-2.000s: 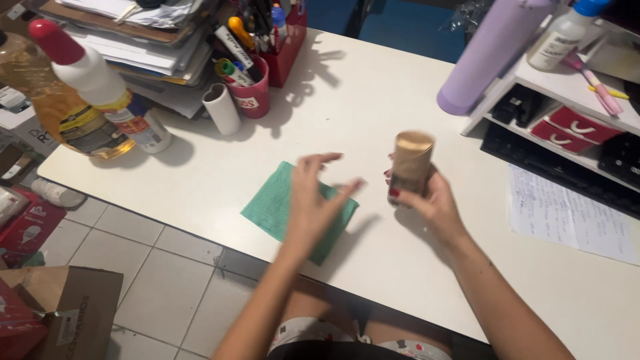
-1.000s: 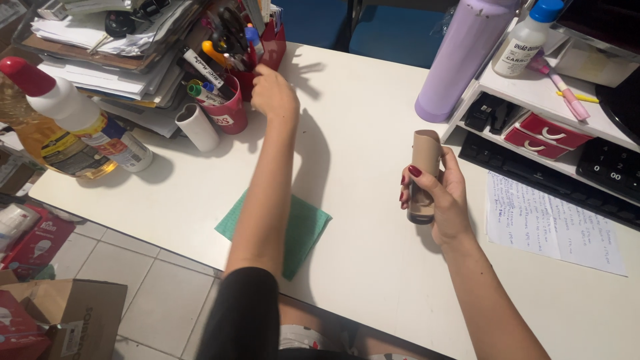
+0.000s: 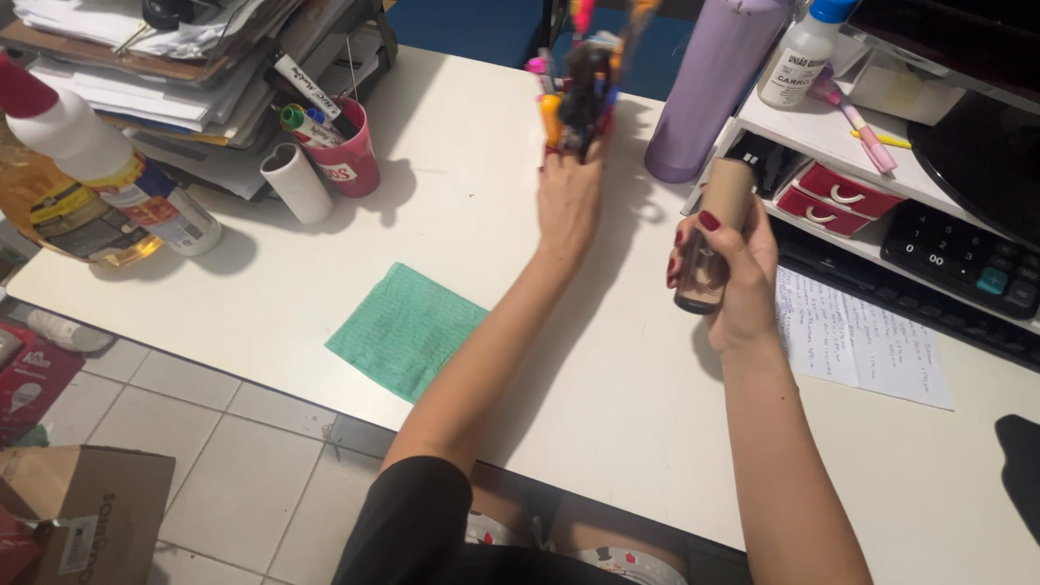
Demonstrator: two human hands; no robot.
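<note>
My left hand point(image 3: 569, 199) grips a red pen holder point(image 3: 605, 130) full of pens and scissors, blurred by motion, near the desk's far edge. In my right hand point(image 3: 743, 268) is a small cylinder, clear below and tan above, perhaps a cosmetic bottle point(image 3: 703, 280), held tilted over the desk. A folded green cloth point(image 3: 410, 329) lies partly behind my left forearm. To the left, a red plastic cup point(image 3: 357, 166) holds markers, with a white cardboard tube point(image 3: 296, 185) standing beside it.
A purple bottle point(image 3: 699, 89) stands by the white shelf point(image 3: 918, 187) at right, near a calculator point(image 3: 963, 252), keyboard and handwritten paper point(image 3: 861, 341). Paper trays point(image 3: 203, 97), a white bottle with a red cap point(image 3: 106, 154) and an amber bottle point(image 3: 49, 207) occupy the left side.
My left hand went from above the green cloth to the pen holder beside the markers cup, and has moved the holder to the right. My right hand still holds the small cylinder.
</note>
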